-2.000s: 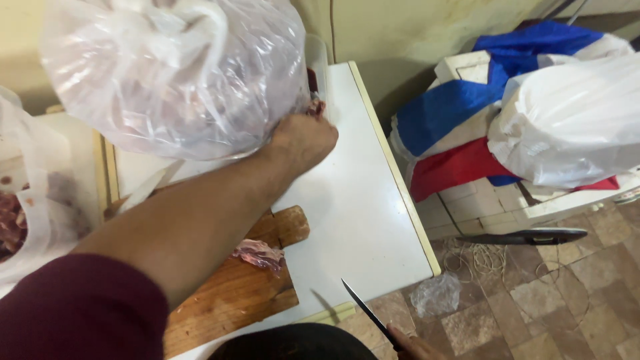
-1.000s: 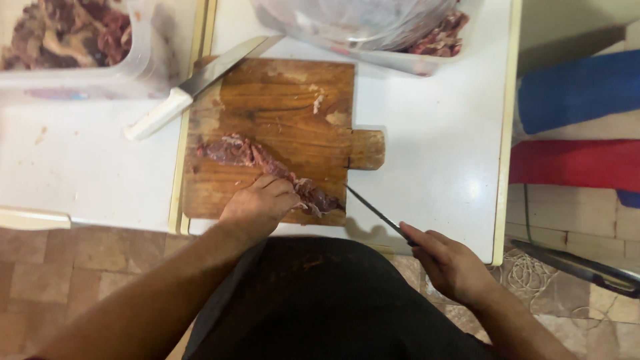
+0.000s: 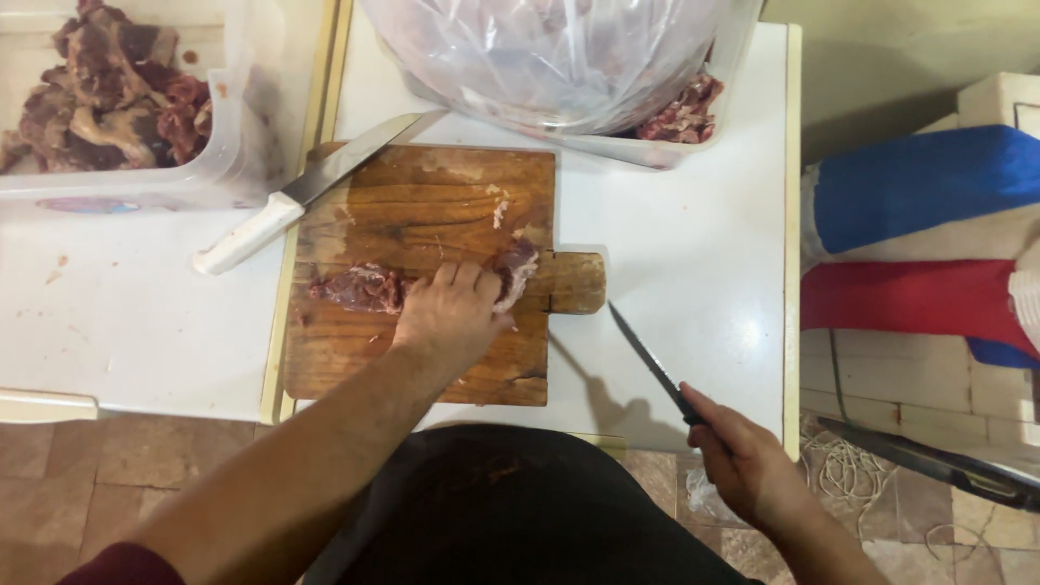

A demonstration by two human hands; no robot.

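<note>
My left hand (image 3: 451, 309) presses on a strip of raw meat (image 3: 361, 290) lying across a wooden cutting board (image 3: 422, 366); the meat shows on both sides of the fingers. My right hand (image 3: 735, 447) grips the dark handle of a narrow kitchen knife (image 3: 650, 357), its blade pointing up and left over the white tabletop, right of the board and not touching the meat. A larger knife with a white handle (image 3: 252, 234) rests with its blade across the board's upper left corner. Bits of fat lie near the board's upper right.
A plastic tub (image 3: 171, 185) of meat pieces (image 3: 106, 106) stands at upper left. Behind the board, a large plastic bag (image 3: 552, 57) sits on a clear container (image 3: 691, 150) holding meat (image 3: 682, 114). Blue cloth (image 3: 926, 187) and red cloth (image 3: 910, 301) hang at right, above string (image 3: 853, 471).
Two seconds ago my left hand reached to the container by the bag; it is now on the meat on the board. Since one second ago the meat has shifted higher on the board.
</note>
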